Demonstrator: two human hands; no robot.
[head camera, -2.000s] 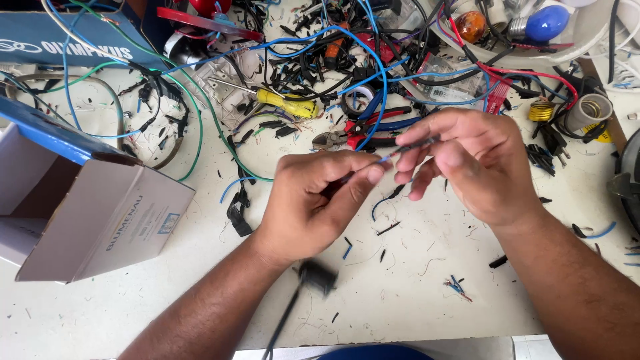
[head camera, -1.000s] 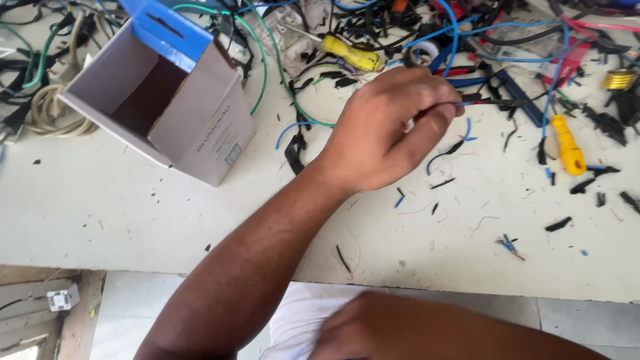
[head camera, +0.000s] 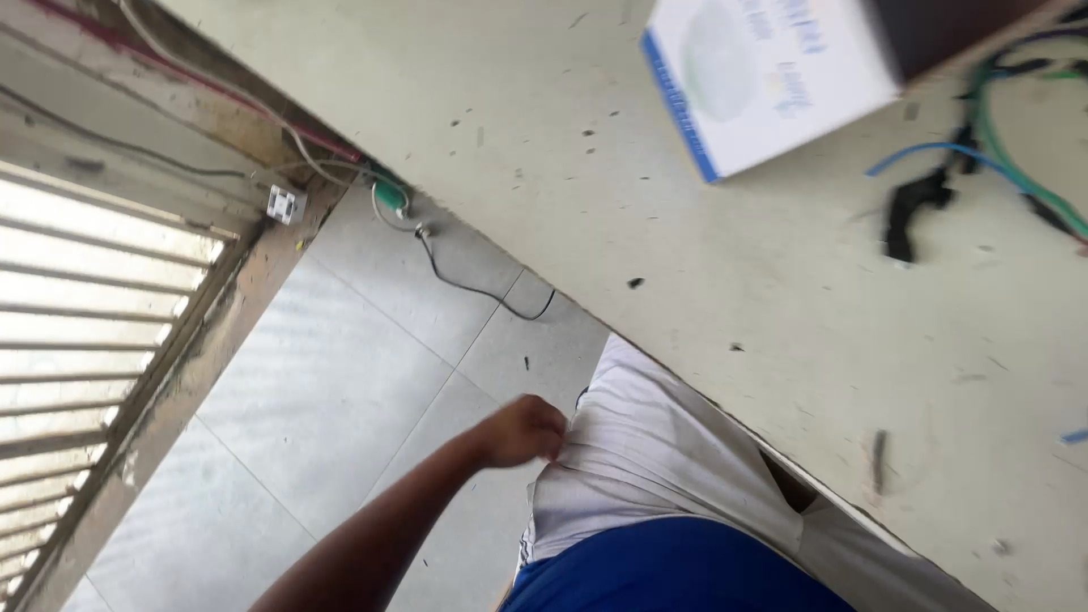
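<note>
My left hand (head camera: 529, 432) is down beside the table, over the left side of my light-coloured shorts (head camera: 637, 433). Its fingers are curled and touch or lie close to the cloth; blur hides whether they pinch it or hold something small. My right hand is outside the picture. On the table (head camera: 544, 153) a white and blue cardboard box (head camera: 765, 76) stands at the top right. To its right lie a short black piece (head camera: 908, 217) and blue (head camera: 935, 146) and green (head camera: 1003, 153) wires.
The table's edge runs diagonally from upper left to lower right. Small black scraps (head camera: 636, 282) dot its top. A dark cable (head camera: 484, 293) hangs or lies by the grey tiled floor (head camera: 340, 357). At the left are a white socket (head camera: 286, 204) and a barred grille (head camera: 102, 340).
The view has swung far down and left. My left hand has gone from above the table to beside my shorts. My right hand, seen earlier, has left the picture.
</note>
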